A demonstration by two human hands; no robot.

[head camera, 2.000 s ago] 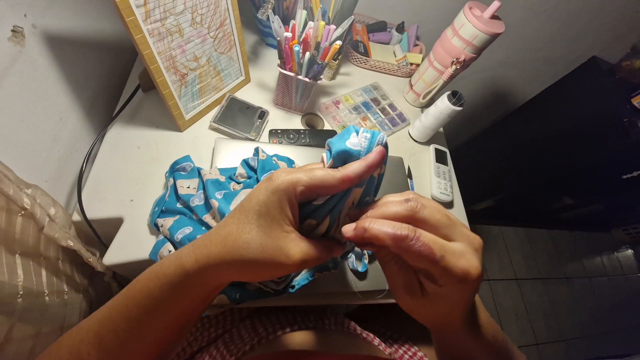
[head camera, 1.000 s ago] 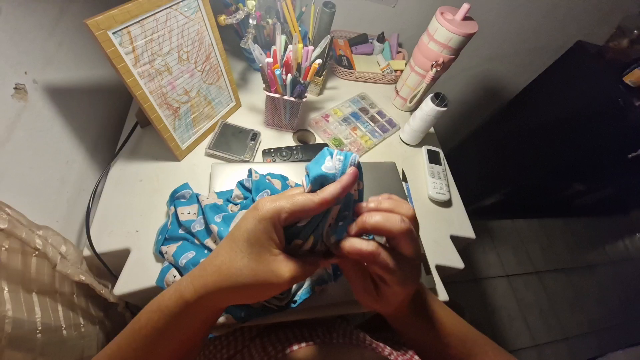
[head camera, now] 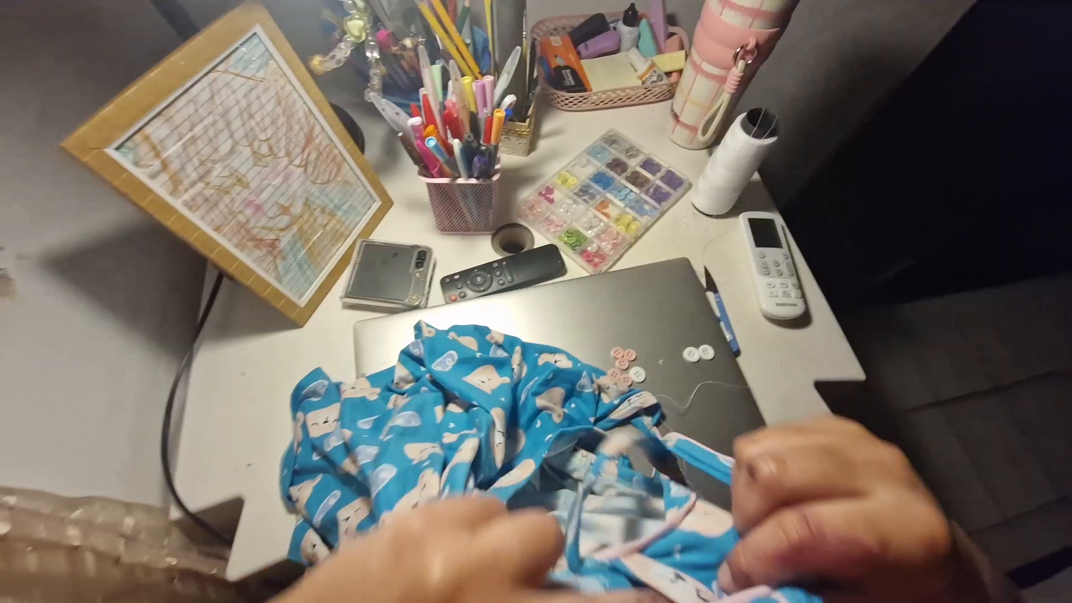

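Observation:
Blue printed fabric (head camera: pixel 477 385) with white-pink piping lies bunched over a closed grey laptop (head camera: pixel 536 310). At the lower right, my right hand (head camera: pixel 837 511) is closed on the piped edge of the cloth. My left hand (head camera: pixel 452 553), blurred and cut by the bottom edge, is at the near side of the fabric; its fingertips are hidden. Several pink and white buttons (head camera: pixel 622 364) rest on the laptop, with two white buttons (head camera: pixel 698 353) farther right. A loose thread (head camera: pixel 703 385) trails over the lid near the cloth.
Behind the laptop are a black remote (head camera: pixel 502 274), a phone (head camera: pixel 388 275), a pen holder (head camera: pixel 463 203) and a bead box (head camera: pixel 607 201). A thread spool (head camera: pixel 734 163), tumbler (head camera: pixel 724 67), white remote (head camera: pixel 770 264) and blue pen (head camera: pixel 720 310) line the right. A frame (head camera: pixel 335 285) leans left.
My hands have moved apart and lower, and the bundle once held up between them is now spread lower. Buttons on the laptop have come into view. The view has shifted closer to the table.

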